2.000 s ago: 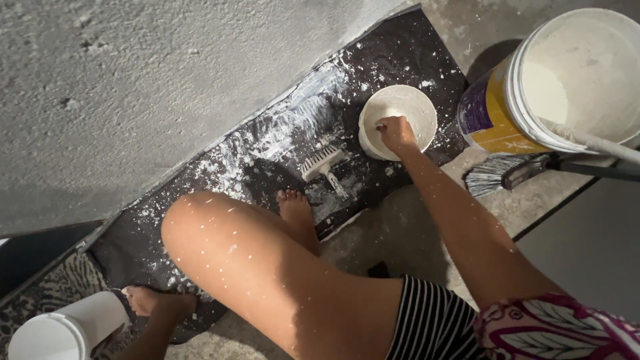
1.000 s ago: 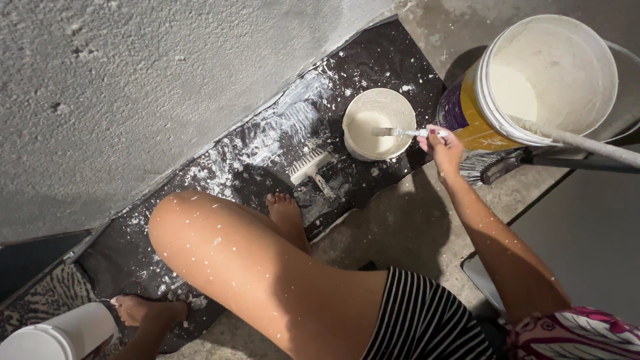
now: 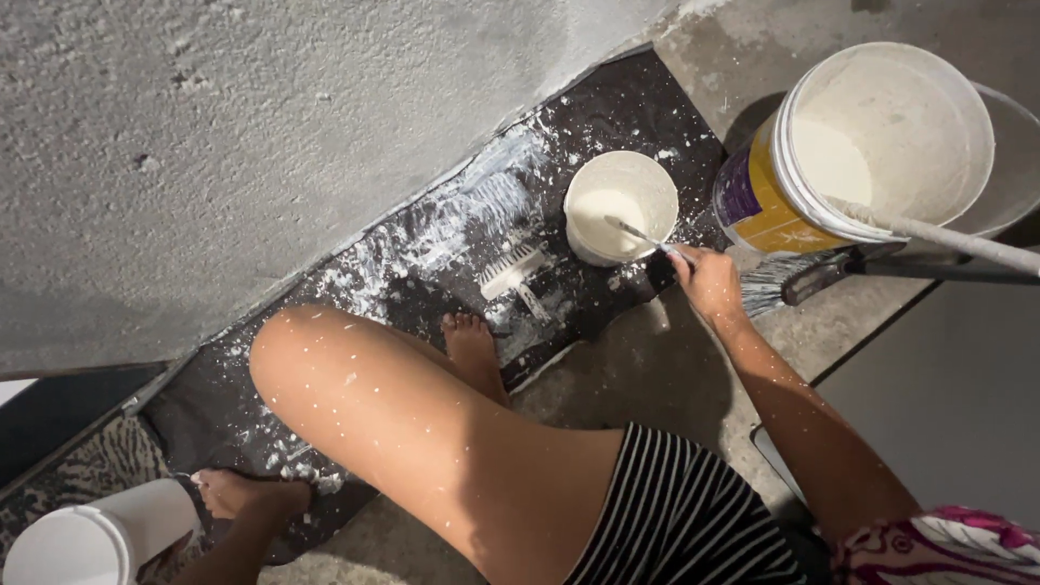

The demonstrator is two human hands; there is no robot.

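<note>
My right hand point(image 3: 711, 284) grips a slim, paint-smeared tool point(image 3: 638, 233) by its handle; whether it is a brush or a spatula is unclear. The tool's far end is inside a small white plastic bucket point(image 3: 579, 231), over the off-white liquid in it. This bucket stands on a black sheet point(image 3: 642, 97) splattered with white. A wide white block brush point(image 3: 513, 272) with dark bristles lies on the sheet, left of the bucket. My left hand is not in view.
A rough grey wall point(image 3: 268, 146) borders the sheet. At right stand a large paint bucket point(image 3: 780, 195) with a coated pole point(image 3: 959, 244) in it, and a broom point(image 3: 772, 280). A white container point(image 3: 154, 520) is at lower left, near a bare foot point(image 3: 244, 494). Another bare foot point(image 3: 471, 349) rests on the sheet.
My right hand was over the small bucket two seconds ago, then moved out to its right side. The tool, mostly hidden at first, now shows slanting over the rim.
</note>
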